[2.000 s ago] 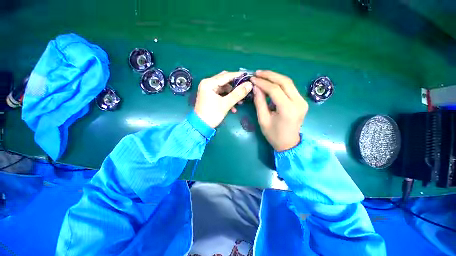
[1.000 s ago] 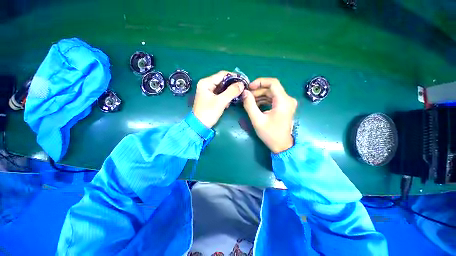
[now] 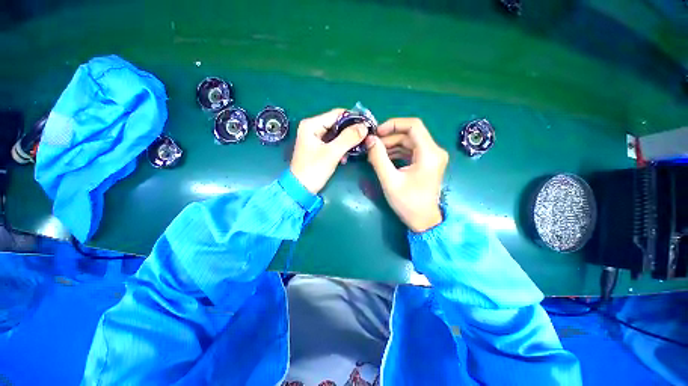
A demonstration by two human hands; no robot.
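A round black unit [image 3: 348, 125] is held just above the green bench mat, in the middle of the view. A small pale, clear tab [image 3: 360, 110] sticks out from its far edge. My left hand [image 3: 320, 148] grips the unit from the left, with the thumb across its face. My right hand [image 3: 411, 167] pinches at the unit's right edge with thumb and forefinger; its other fingers are curled. What lies between those fingertips is too small to tell. Both hands are bare, with blue elastic cuffs at the wrists.
Three clustered round units [image 3: 231, 124] and one apart [image 3: 164, 151] lie at left, another unit [image 3: 477, 137] at right. A crumpled blue cloth cap [image 3: 105, 136] partly covers a tool at far left. The tip cleaner [image 3: 563, 212] adjoins a black stand [image 3: 622, 219] at right.
From two seconds ago, both hands and the unit have moved slightly left, and the unit's face and the clear tab show more. Over the last second the hands have hardly moved.
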